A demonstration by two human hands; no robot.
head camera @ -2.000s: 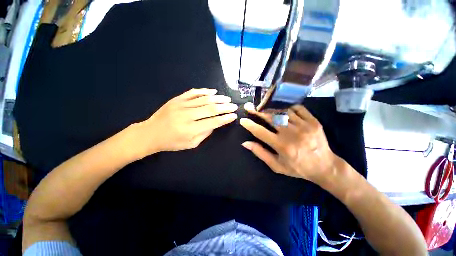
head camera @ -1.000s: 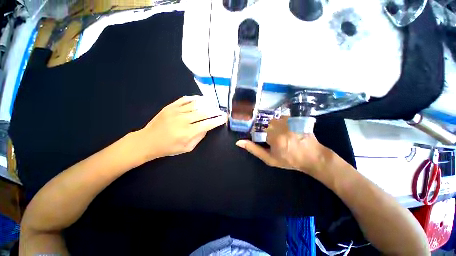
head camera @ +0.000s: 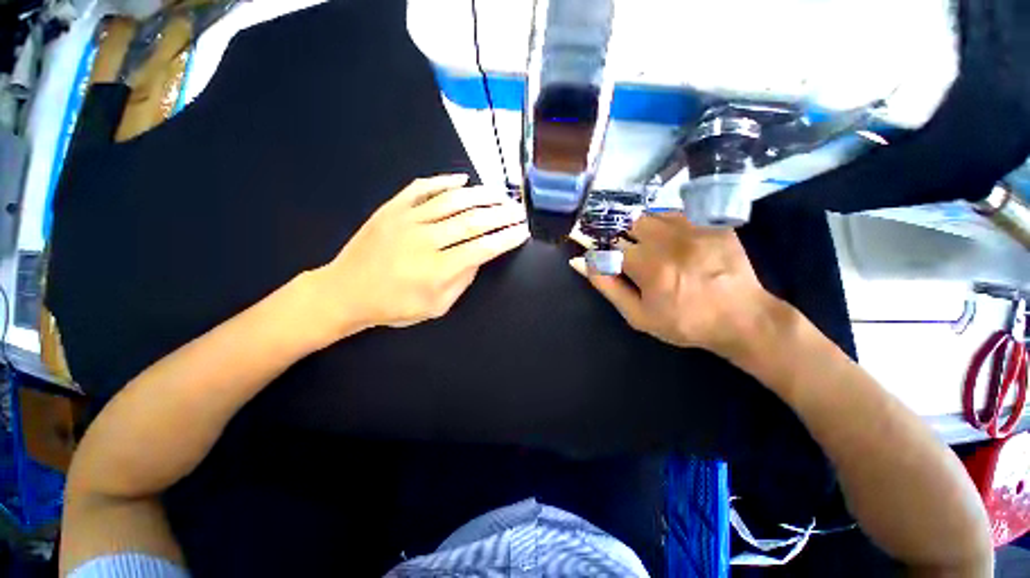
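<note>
A wide black garment panel [head camera: 260,169] covers the table left and front of the white sewing machine [head camera: 791,40] with its blue stripe. My left hand [head camera: 424,254] lies flat on the panel, fingers extended and pointing at the needle area. My right hand [head camera: 689,282] rests on the cloth right of the needle, its fingertips partly hidden behind a round grey metal knob [head camera: 605,260]. The needle and presser foot are hidden behind the metal part in front. A black strip [head camera: 904,147] drapes over the machine arm.
Red-handled scissors [head camera: 996,384] lie at the table's right end, above a red object [head camera: 1009,491]. Brown cardboard [head camera: 147,96] is at the upper left. A blue slatted crate [head camera: 697,519] stands below the table edge, with pale strips [head camera: 774,542] beside it.
The view has shifted, so the machine head appears at a different angle. Both hands stay on the panel near the needle; my right fingers are now more hidden than two seconds ago.
</note>
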